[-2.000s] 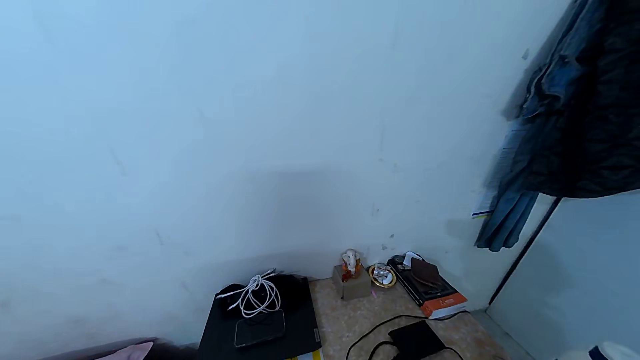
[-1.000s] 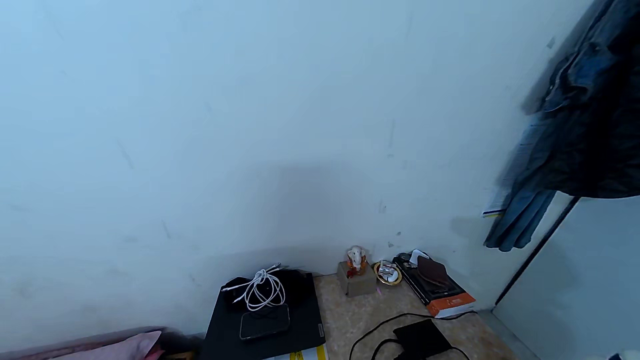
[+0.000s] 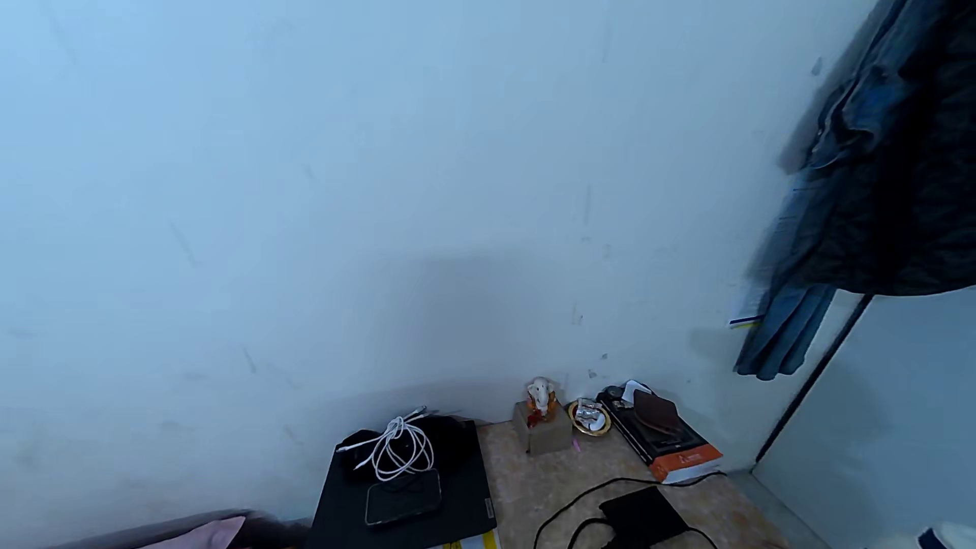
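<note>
Neither my left hand nor my right hand is in view. Low in the head view a closed black laptop (image 3: 457, 503) lies on a table (image 3: 526, 488), with a coiled white cable (image 3: 415, 450) and a dark smartphone (image 3: 402, 498) on top. Right of it, a small elephant-headed figurine (image 3: 541, 396) sits on a cardboard box (image 3: 545, 435). A gold-rimmed dish (image 3: 608, 427) with small items stands beside the box. Further right, a brown wallet (image 3: 657, 412) rests on a thick black and orange book (image 3: 686, 460). A black adapter-like block (image 3: 644, 515) with black cables lies in front.
A pale wall (image 3: 457, 191) rises behind the table. Jeans (image 3: 785, 328) and a dark jacket (image 3: 915, 191) hang at the right, over a sheet of paper on the wall. Pink fabric (image 3: 202, 534) shows at the lower left, and a white item with a dark patch at the lower right.
</note>
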